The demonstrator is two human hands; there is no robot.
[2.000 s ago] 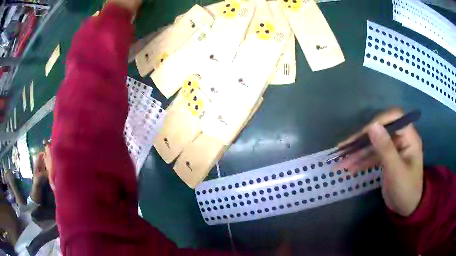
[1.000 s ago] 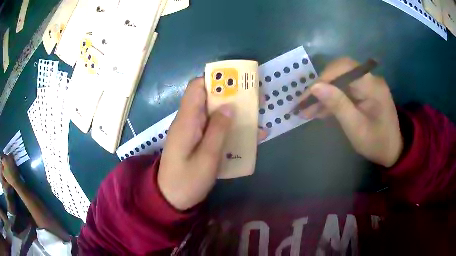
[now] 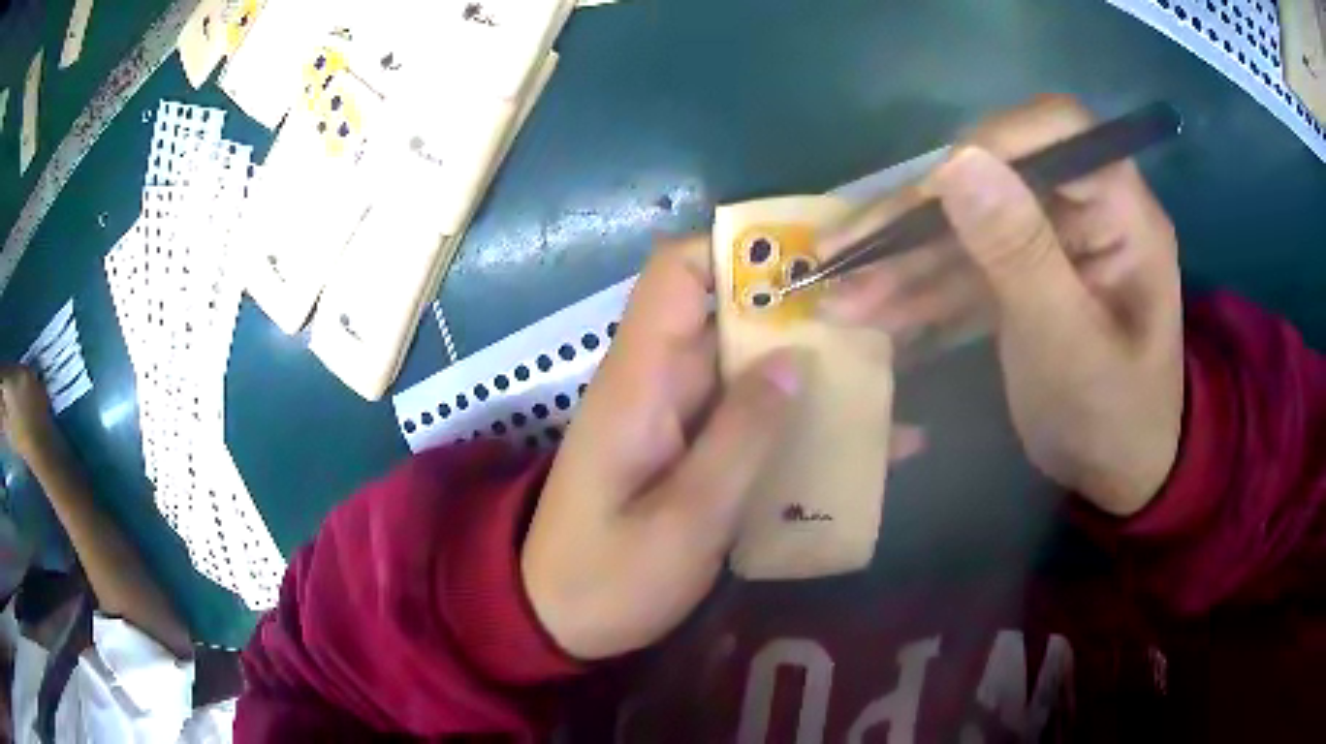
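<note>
My left hand point(image 3: 655, 465) holds a cream back cover point(image 3: 822, 436) upright, with the thumb on its face. The cover has a yellow-orange camera area point(image 3: 782, 250) at its top with three dark round spots. My right hand point(image 3: 1069, 276) holds dark tweezers point(image 3: 1003, 196), whose pale tip is at the lower left spot of the camera area. Whether a small piece is in the tip cannot be told. A white lens sheet point(image 3: 502, 385) with rows of black dots lies under my hands and is partly hidden by them.
A stack of cream back covers point(image 3: 386, 189) lies at the upper left. Overlapping white dotted sheets point(image 3: 182, 349) lie left of it. Another dotted sheet point(image 3: 1219, 51) is at the upper right. Another person's arm point(image 3: 87, 509) and hand are at the lower left.
My left hand has come from the far side with a back cover. The tweezers have moved from the lens sheet to the cover's camera area. The view has shifted.
</note>
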